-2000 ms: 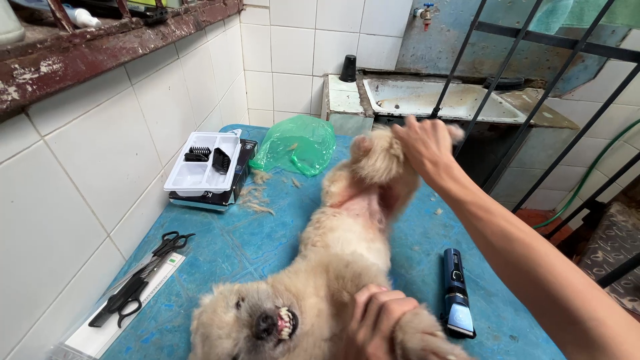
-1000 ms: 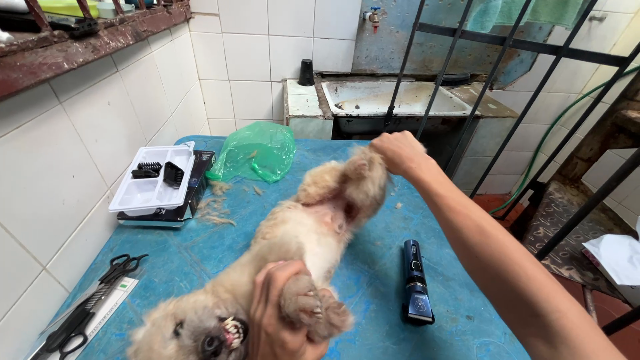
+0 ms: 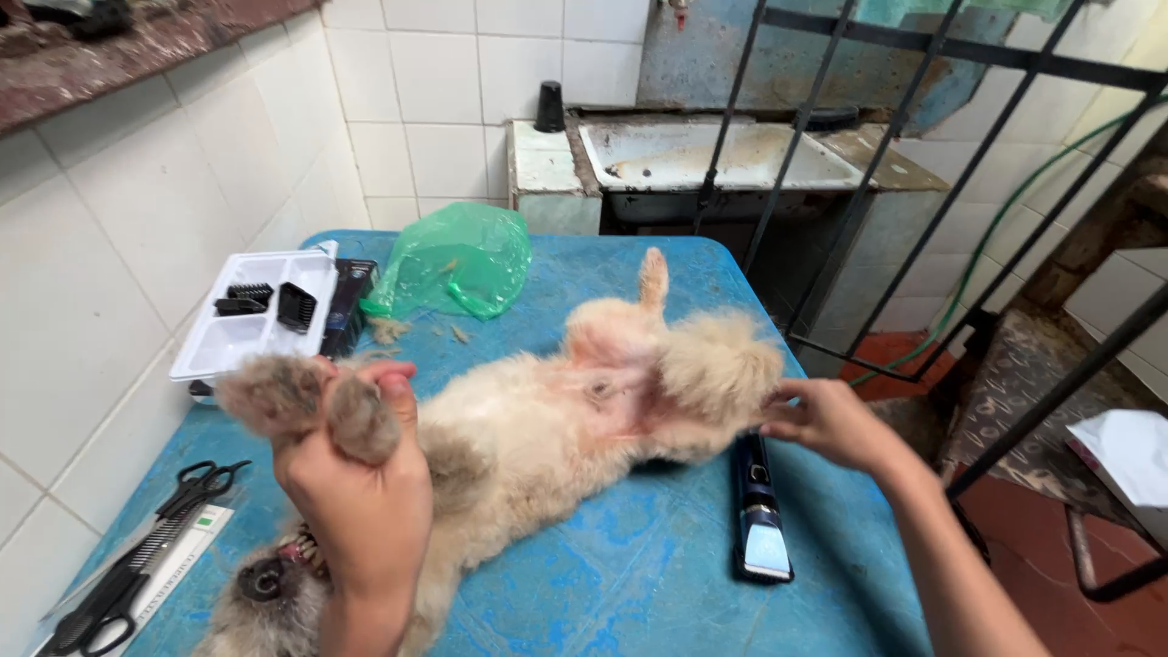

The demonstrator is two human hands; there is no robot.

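Observation:
A cream-coloured dog point(image 3: 511, 447) lies belly up on a blue table point(image 3: 566, 584), its head at the lower left with teeth showing. My left hand point(image 3: 365, 493) is closed around both front paws above its chest. At the right, my right hand point(image 3: 821, 420) reaches to the fluffy hind leg, thumb and fingers slightly apart; whether they pinch fur is unclear. Just below that hand lies a dark blue hair clipper point(image 3: 762, 511), its upper end near the dog's rump. Black thinning shears point(image 3: 146, 557) rest on a white strip bearing writing at the lower left.
A white tray point(image 3: 260, 315) with black clipper combs rests over a dark box point(image 3: 349, 306) beside a green plastic bag point(image 3: 456, 260). Loose fur tufts lie nearby. Behind the table are a stained sink point(image 3: 721, 155) and a black cup point(image 3: 549, 107); black metal bars point(image 3: 881, 164) rise at the right.
My left hand now holds both front paws up, farther left. My right hand has come down from the raised hind legs, which now lie apart.

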